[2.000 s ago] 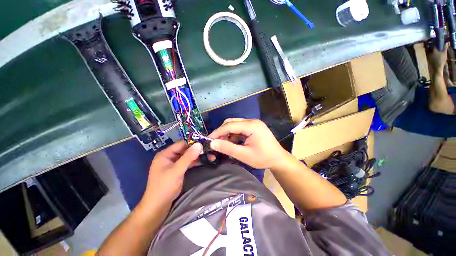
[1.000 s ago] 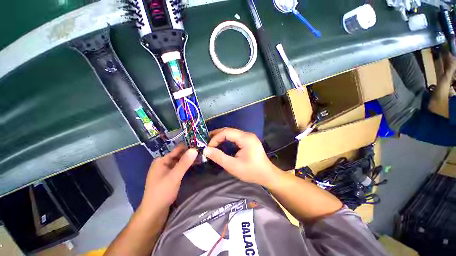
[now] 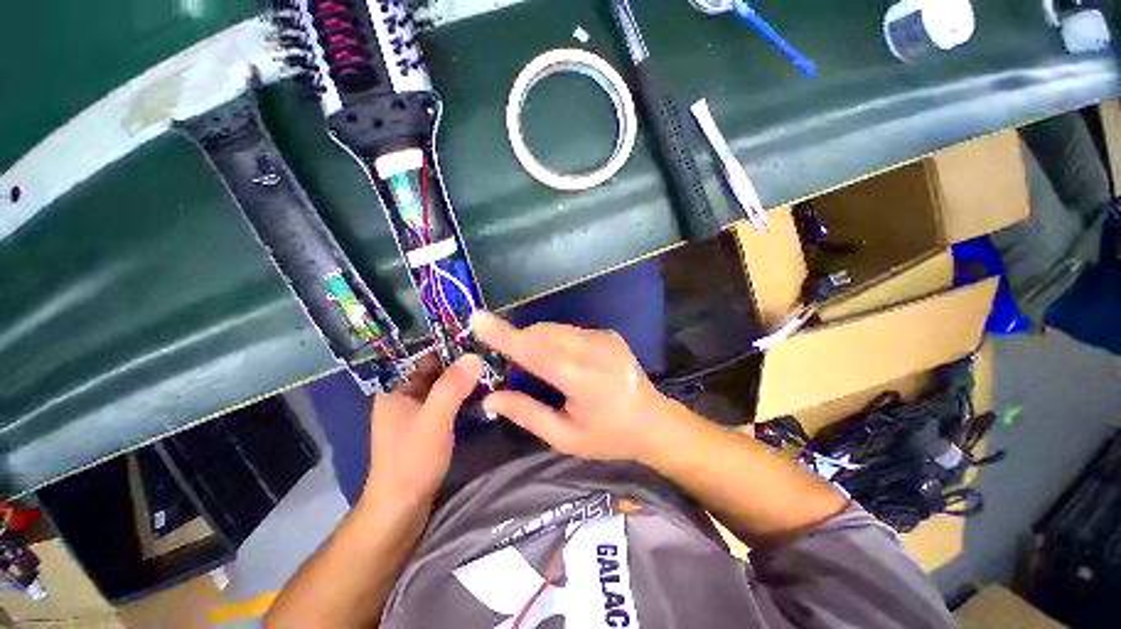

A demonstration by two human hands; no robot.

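The hot-air brush point(image 3: 381, 117) lies on the green bench, bristles at the back, its open handle pointing toward me over the bench edge. Red and white internal wires point(image 3: 427, 221) and a blue component point(image 3: 455, 285) show in the handle. My left hand point(image 3: 418, 418) holds the near end of the handle, thumb on top. My right hand point(image 3: 578, 387) is at the right side of that end, index finger on the wires by the blue component, thumb apart from it. The handle shell half point(image 3: 295, 240), with a small green board, lies left of the brush. What lies between my fingertips is unclear.
Masking tape roll point(image 3: 572, 119), long black-gripped tool point(image 3: 670, 135), tweezers-like tool point(image 3: 730, 165), blue-handled brush point(image 3: 777, 39) and white tub point(image 3: 928, 27) lie right on the bench. An open carton point(image 3: 879, 350) with black power cords stands below right. Black trays are below left. Another person's clothing shows far right.
My right index finger has moved up from the handle's end onto the wires, and my right hand has opened somewhat. The view has shifted, with the tub and cartons now further right.
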